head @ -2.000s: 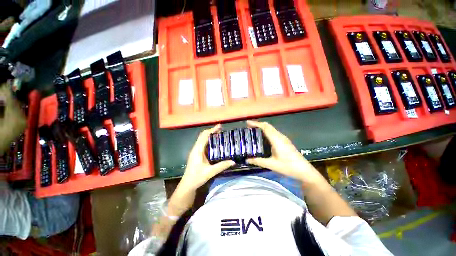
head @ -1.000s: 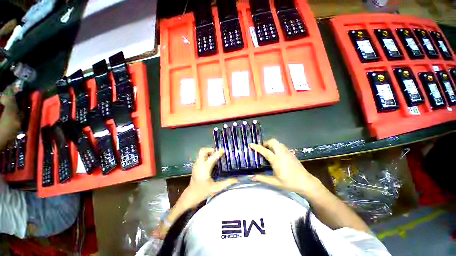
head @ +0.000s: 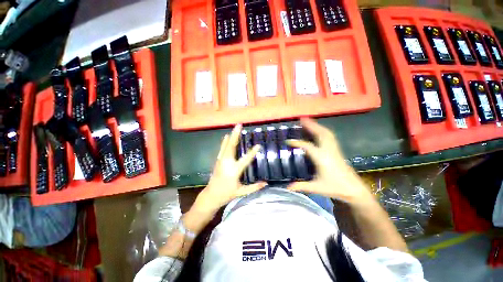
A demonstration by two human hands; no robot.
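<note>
Several closed black flip phones (head: 276, 154) stand side by side in a block at the bench's front edge, before the wearer. My left hand (head: 234, 168) is around the block's left end, thumb and fingers on the phones. My right hand (head: 325, 160) is at the right end, slightly blurred, fingers spread over the phones. Behind them lies a red-orange foam tray (head: 276, 115). Its back row holds open flip phones (head: 259, 22); its front row holds white paper labels (head: 267, 80).
At left, another foam tray (head: 96, 193) holds open phones. At right, a foam tray (head: 441, 137) holds closed phones with labels. A pale board (head: 118, 25) lies at back left. Clear plastic bags (head: 408, 198) hang below the bench edge. Part of another person (head: 41, 220) shows at far left.
The phone block was turned with its ends up, then lowered; it now shows broader dark faces. My hands have spread wider around it. The view has shifted slightly, so the trays sit higher.
</note>
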